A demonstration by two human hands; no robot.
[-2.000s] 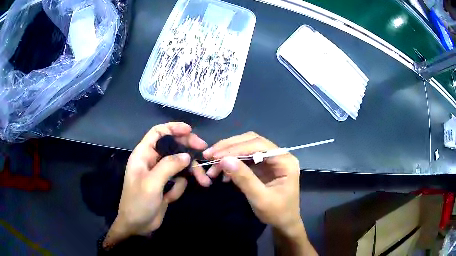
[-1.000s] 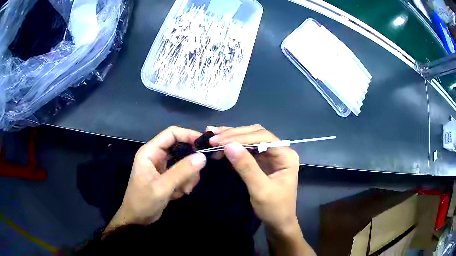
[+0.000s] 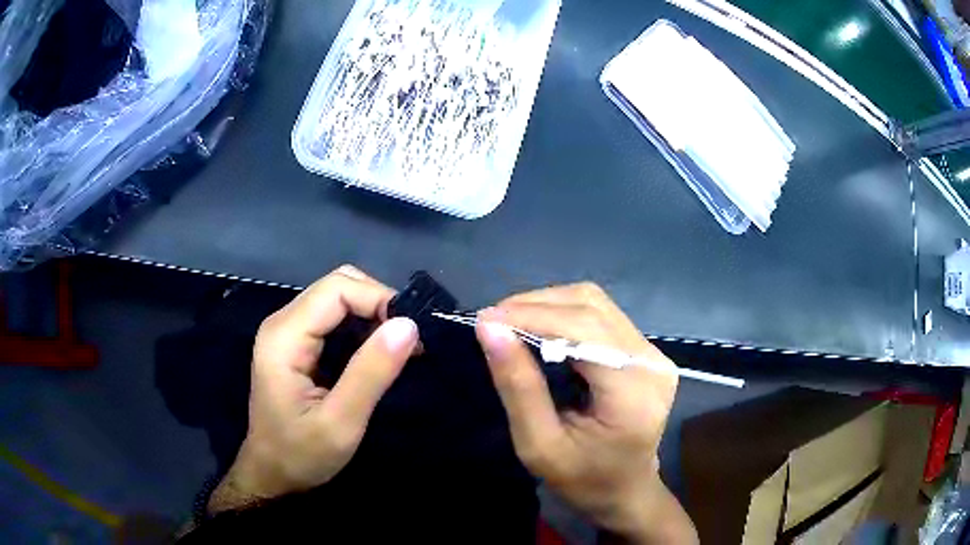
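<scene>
My left hand (image 3: 319,373) pinches a small black housing (image 3: 422,298) between thumb and forefinger, just past the bench's near edge. My right hand (image 3: 585,394) holds a leaded component (image 3: 601,353) between thumb and fingers. Its thin bare leads point left, with their tips at the face of the housing; I cannot tell whether they are inside it. A small white block sits mid-length, and the white stick end sticks out to the right, past my hand, tilted slightly down.
A clear tray (image 3: 399,198) of jumbled leaded components stands behind my hands. A smaller tray (image 3: 681,176) of white strips is right of it. A crumpled plastic bag (image 3: 128,160) lies left. A green conveyor (image 3: 851,48) runs back right. Cardboard boxes (image 3: 835,463) are below right.
The housing has turned and now shows more clearly at my left fingertips. My right hand has moved slightly right and down, and the component's white end now slopes down instead of slightly up.
</scene>
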